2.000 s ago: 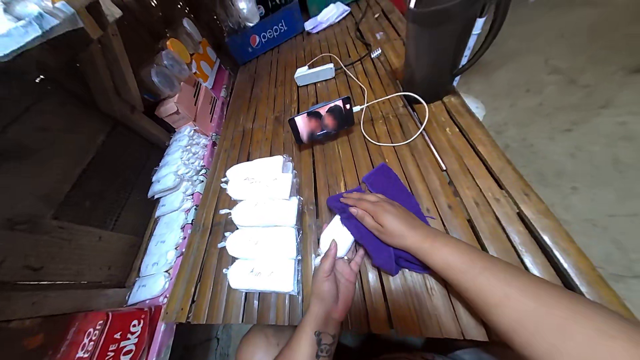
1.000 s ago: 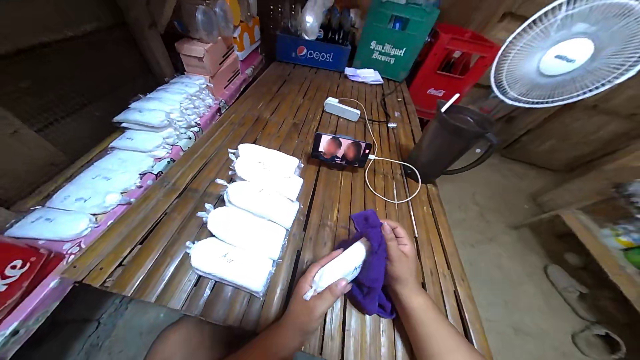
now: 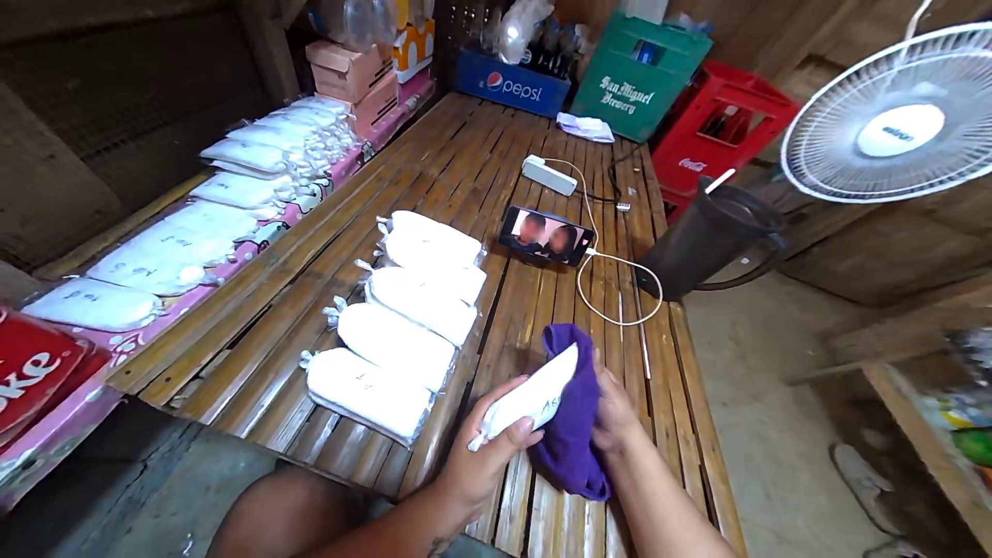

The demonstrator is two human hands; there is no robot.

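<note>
My left hand (image 3: 492, 438) grips a knotted clear plastic bag of white contents (image 3: 531, 395), tilted, its knotted end toward me and handwriting on its side. My right hand (image 3: 616, 411) holds a purple cloth (image 3: 573, 434) against the bag's far and right side; its fingers are mostly hidden behind the cloth. To the left on the bamboo-slat table (image 3: 519, 310) lies a column of several similar filled bags (image 3: 395, 345), overlapping, with their knots to the left.
A phone (image 3: 546, 235) on a stand, a white cable (image 3: 597, 310), a power strip (image 3: 549, 176) and a dark pitcher (image 3: 709, 240) occupy the table's right side. Crates (image 3: 511, 81) stand behind. More filled bags (image 3: 132, 263) line a ledge at left; a fan (image 3: 899, 124) is at right.
Two seconds ago my right hand lay on top of the spread cloth, beside the bag; now it holds the cloth bunched upright against the bag. The view has shifted noticeably.
</note>
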